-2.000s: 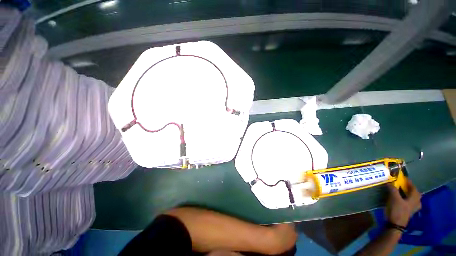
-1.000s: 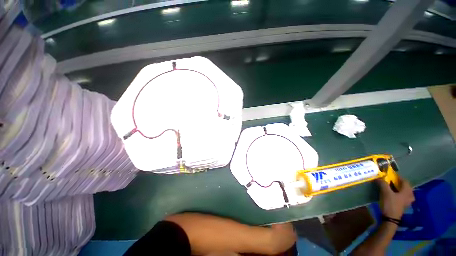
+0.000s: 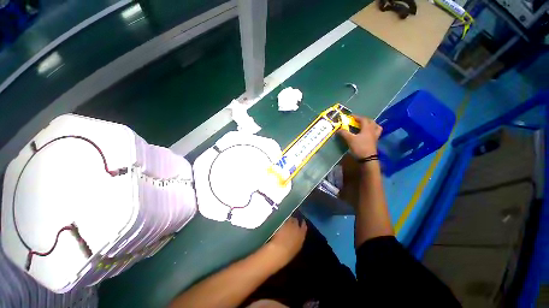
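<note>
My right hand [image 3: 362,137] is closed around the grip and trigger of a yellow caulking gun [image 3: 308,144], which holds a white tube with blue print. Its front end is over the right rim of a white many-sided plate [image 3: 236,177] with a thin dark curved wire. The nozzle is lost in the glare, so contact cannot be told. My left hand [image 3: 291,236] is low at the bench's front edge, its fingers mostly hidden. A tall stack of white housings [image 3: 161,186] stands to the left; its top one also bears a curved wire.
The green bench [image 3: 376,66] holds a crumpled white lump [image 3: 289,99] and a white tissue [image 3: 244,117]. A grey post [image 3: 252,48] rises behind. Cardboard [image 3: 397,30] at the far end bears a dark object and another yellow gun. A blue stool [image 3: 421,120] and brown cartons [image 3: 487,222] are right.
The view has swung right, bringing in the cardboard, stool and cartons. My right hand still holds the gun at the small plate's right side. My left hand shows more than before.
</note>
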